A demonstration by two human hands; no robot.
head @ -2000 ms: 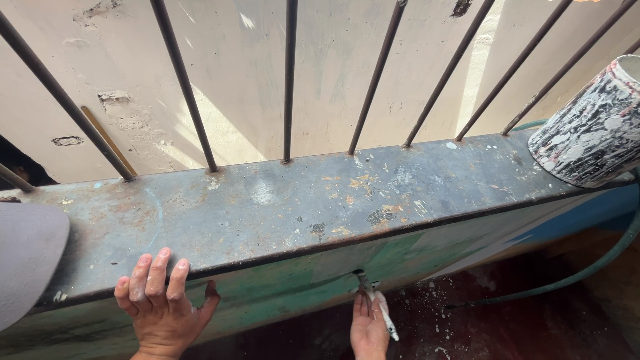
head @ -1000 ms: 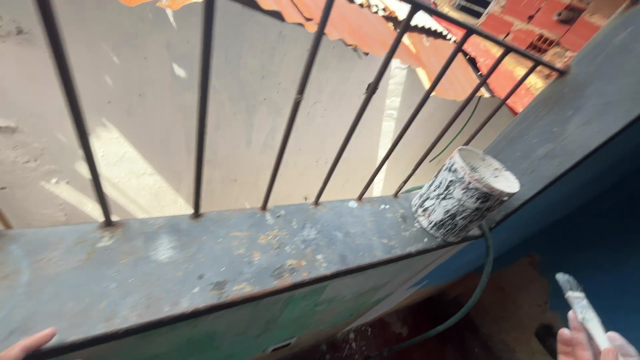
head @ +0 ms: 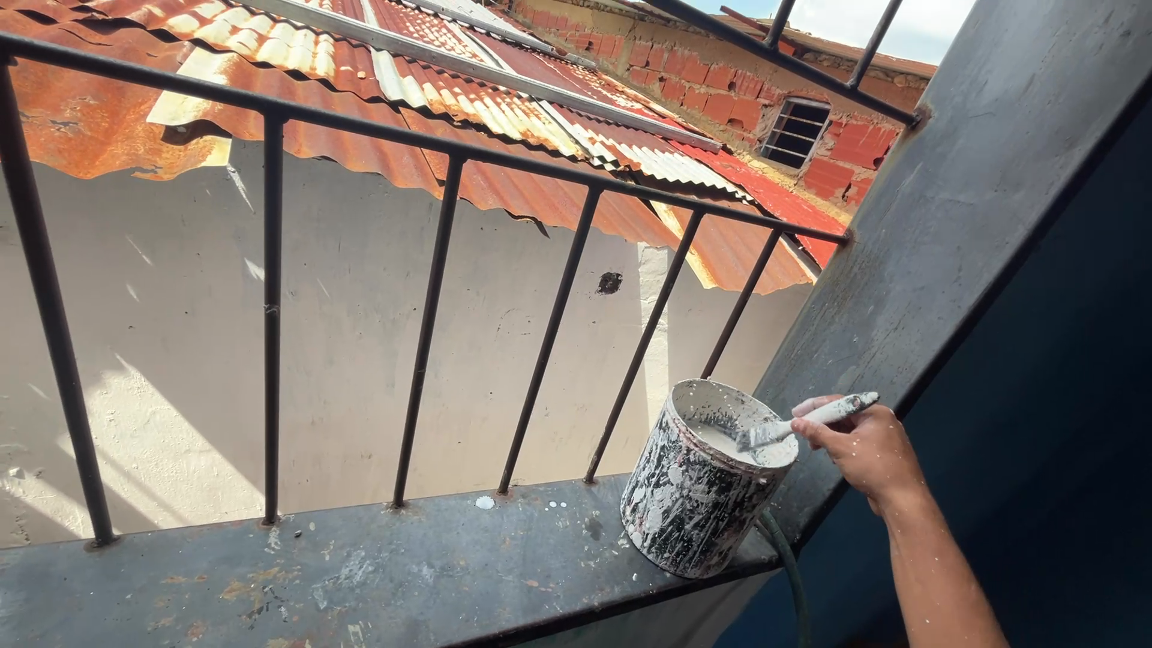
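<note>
My right hand (head: pixel 859 448) is closed around the handle of a paint-smeared paintbrush (head: pixel 823 416). Its bristles dip inside the mouth of a round paint can (head: pixel 697 490), just above or touching the pale paint within; which of the two I cannot tell. White and dark splatters cover the can's outside. It stands on the grey window ledge (head: pixel 405 567), at the right end beside the sloping grey side frame. My left hand is out of view.
Dark metal bars (head: pixel 270 315) rise from the ledge behind the can. A green hose (head: pixel 787 576) hangs over the edge beside the can. The grey side frame (head: pixel 945 207) borders a dark blue wall (head: pixel 1062 405). Outside are a pale wall and rusty corrugated roofing (head: pixel 360 135).
My right hand has brought the brush from below the ledge to the can's mouth. My left hand, earlier at the ledge's edge, has gone out of view. The view has swung up and right.
</note>
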